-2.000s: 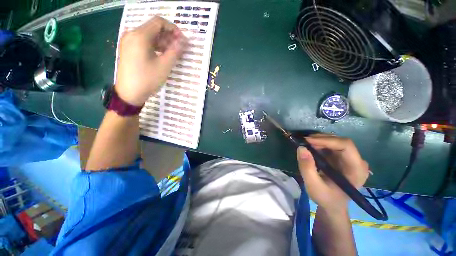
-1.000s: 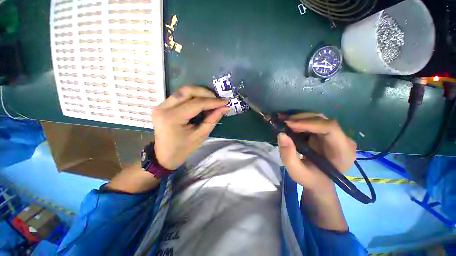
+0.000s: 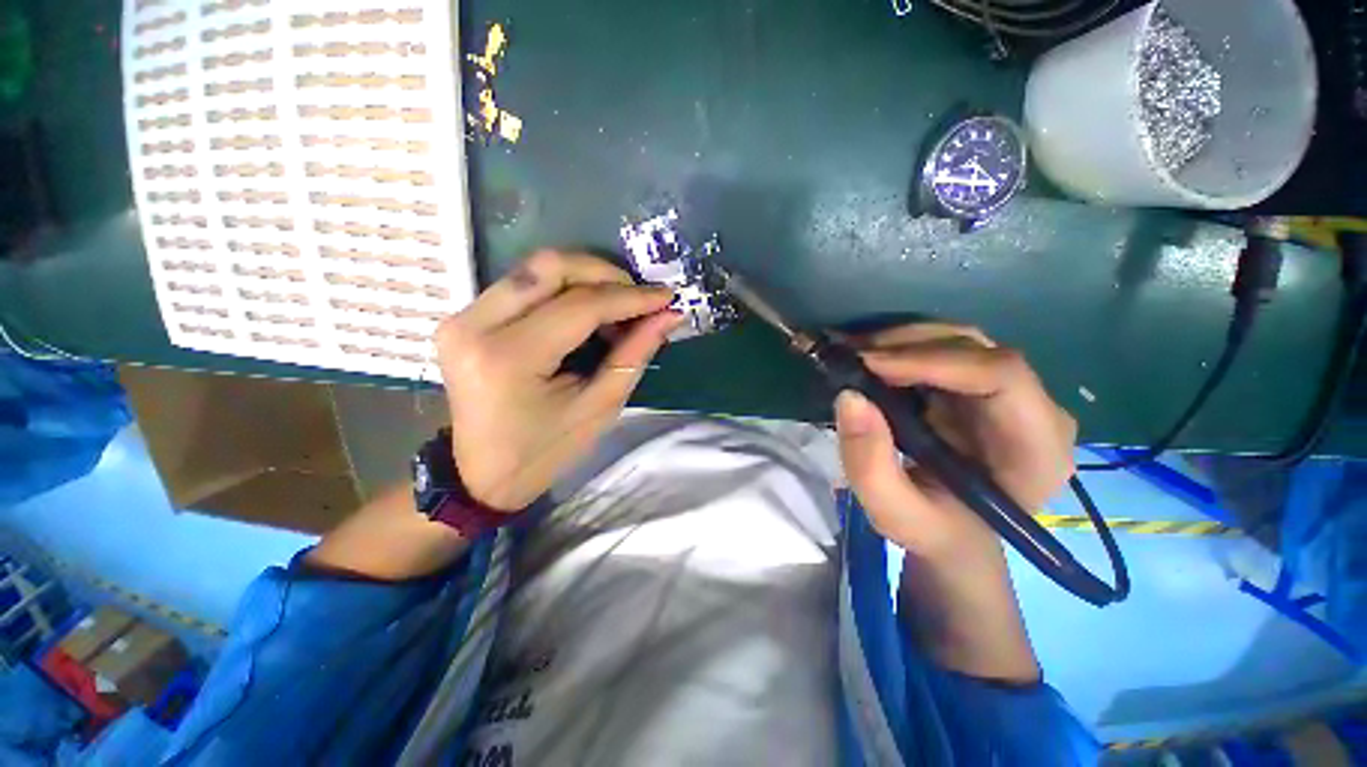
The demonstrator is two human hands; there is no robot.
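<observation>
A small white and dark circuit board (image 3: 655,249) lies on the green mat in front of me. My left hand (image 3: 543,367) is at its lower left, with thumb and forefinger pinched on the board's lower edge. The fingertips hide part of that edge. A thin strand shows faintly by these fingers; I cannot tell what it is. My right hand (image 3: 960,427) grips a black soldering iron (image 3: 960,480) like a pen. The iron's metal tip points at the right side of the board and appears to touch it.
A white sheet with rows of small brown marks (image 3: 308,180) lies left, with small gold parts (image 3: 492,90) beside it. A round dial (image 3: 975,168) and a white cup of silvery bits (image 3: 1087,128) stand at upper right. Black cables (image 3: 1232,337) run down the right. A wire grille (image 3: 1034,12) is cut off above.
My left hand has come down from the white sheet to the board. The iron has moved to the board, which now lies at a different angle. The last second shows only a slight shift.
</observation>
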